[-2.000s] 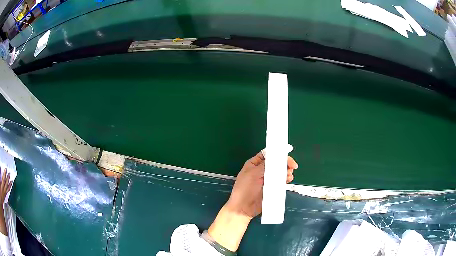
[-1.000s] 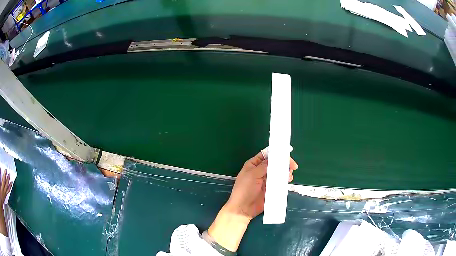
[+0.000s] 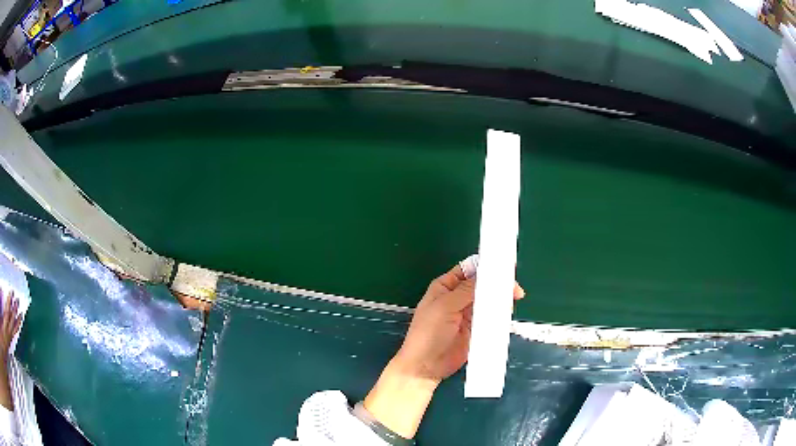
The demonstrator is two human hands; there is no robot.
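Observation:
A white inner tray (image 3: 496,261), seen edge-on as a narrow strip, stands roughly upright in the picture, leaning slightly right at its top. My left hand (image 3: 441,327) grips its lower half, with a white-wrapped fingertip at its left side and a fingertip showing at its right. The tray hides the other fingers. Its upper part is over the dark green belt (image 3: 288,200). My right hand is not in view; a white sleeve shows at the bottom right. White layered pieces (image 3: 615,422), perhaps stacked trays, lie beside that sleeve, cut off by the lower edge.
A worn green ledge (image 3: 288,366) runs along the belt's near side. A pale metal post (image 3: 78,196) slants at the left. Another person's hand (image 3: 9,327) touches something white at the far left. White pieces (image 3: 659,30) lie on the far surface.
The tray has shifted a little right and down and now leans slightly more to the right. The wrapped fingertip shows more clearly at its left side. My left wrist has barely moved.

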